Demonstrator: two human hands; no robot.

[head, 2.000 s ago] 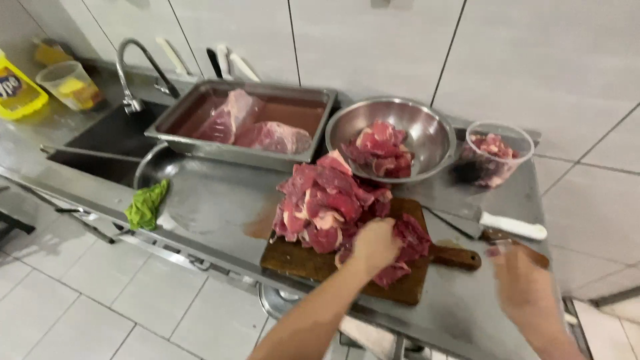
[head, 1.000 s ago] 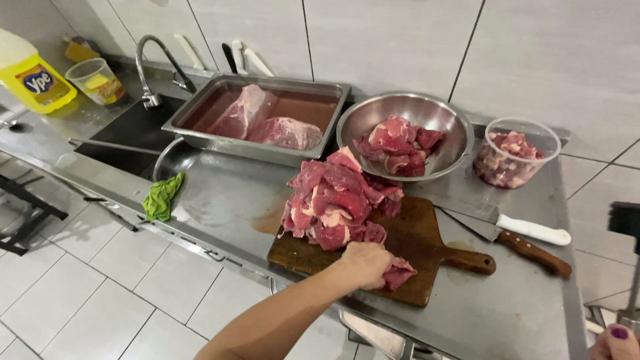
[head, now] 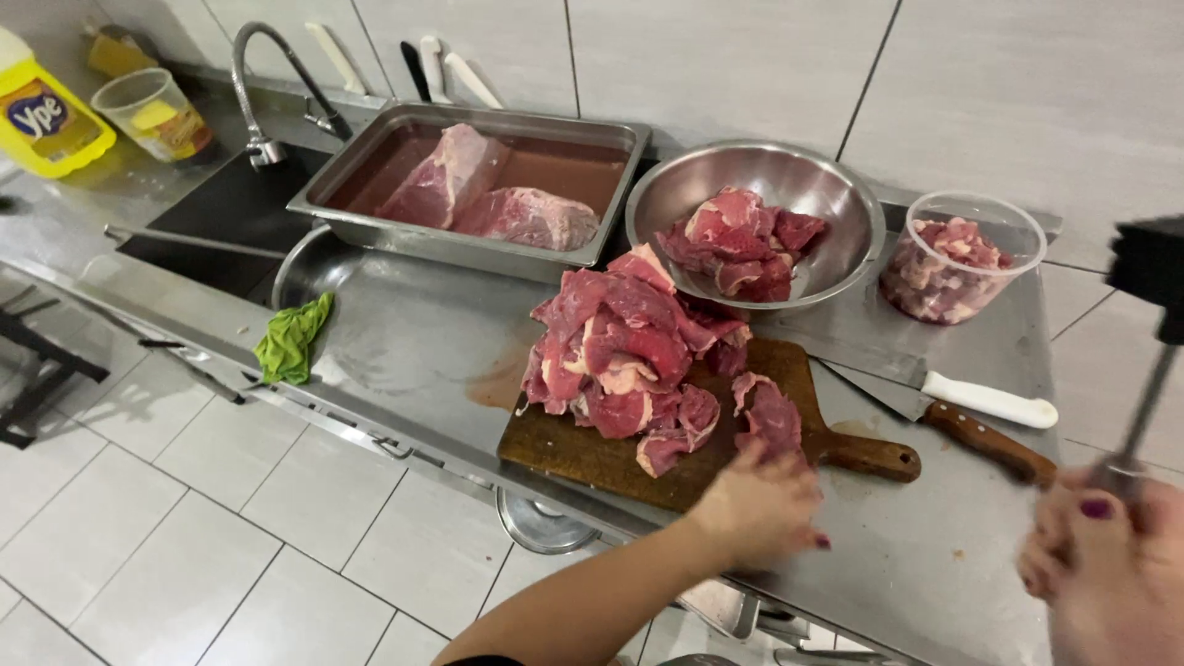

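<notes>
My left hand (head: pixel 763 509), blurred, has its fingers spread at the near end of a thin slice of raw meat (head: pixel 770 413) on the wooden cutting board (head: pixel 601 462); whether it grips the slice I cannot tell. A heap of raw meat slices (head: pixel 615 338) covers the board's left part. At the far right my right hand (head: pixel 1096 536) is closed around the handle of a meat mallet (head: pixel 1147 407), its dark head raised above the counter. Beside the board's handle lie a white-handled knife (head: pixel 990 400) and a wooden-handled knife (head: pixel 985 439).
Behind the board stand a steel bowl of meat (head: pixel 856 268), a clear plastic tub of meat (head: pixel 994 277) and a steel pan (head: pixel 370 222) with large cuts in reddish liquid. A green cloth (head: pixel 291 342) lies at the counter's front edge, near the sink (head: pixel 208 231) and its faucet (head: pixel 268 153).
My right hand now holds the mallet up, seen only partly a second ago; two seconds ago it was near the knives. A slice now lies apart from the heap, near my left hand.
</notes>
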